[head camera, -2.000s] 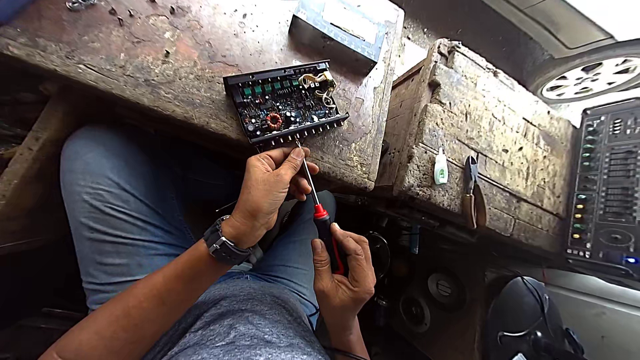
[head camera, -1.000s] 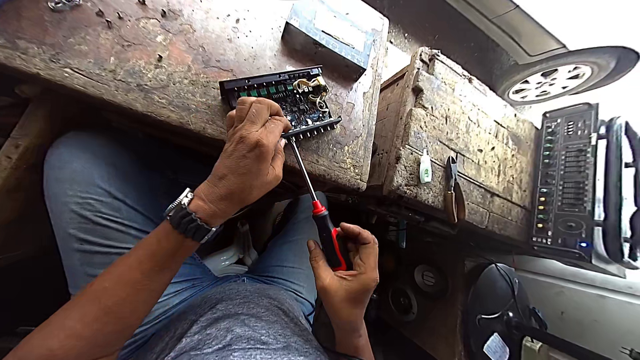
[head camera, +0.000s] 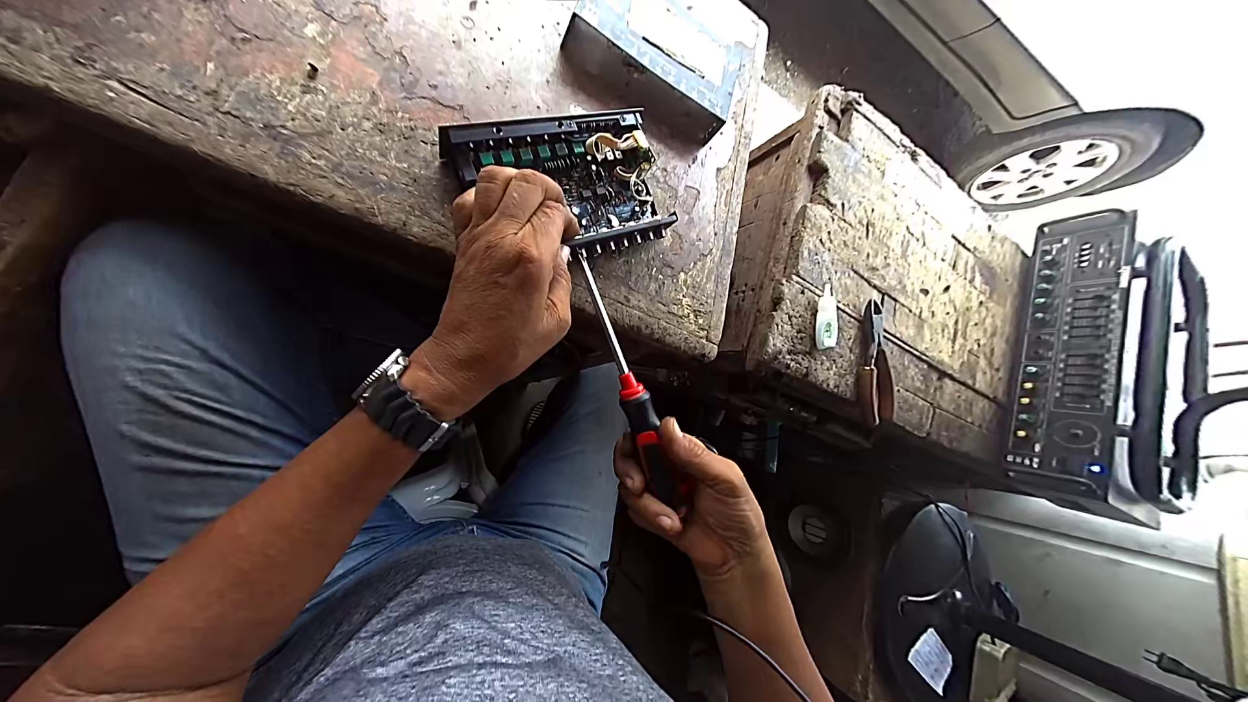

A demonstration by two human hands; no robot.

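Note:
An opened electronic unit with a bare circuit board and black metal panels lies near the front edge of the wooden bench. My left hand, wearing a wristwatch, grips the unit's near panel, its fingers curled over the left part of the board and hiding it. In my right hand is a screwdriver with a red and black handle. The shaft points up to the near panel, its tip beside my left fingertips. Whether the tip sits in a screw, I cannot tell.
Behind the unit, a metal box stands on the bench. On the wooden crate to the right lie a small white bottle and cutting pliers. An audio mixer is beyond them. A black fan-like object stands below.
My left hand has moved from beside the screwdriver tip, under the near panel, to over the unit's left part. The screwdriver stays in my right hand, at the near panel.

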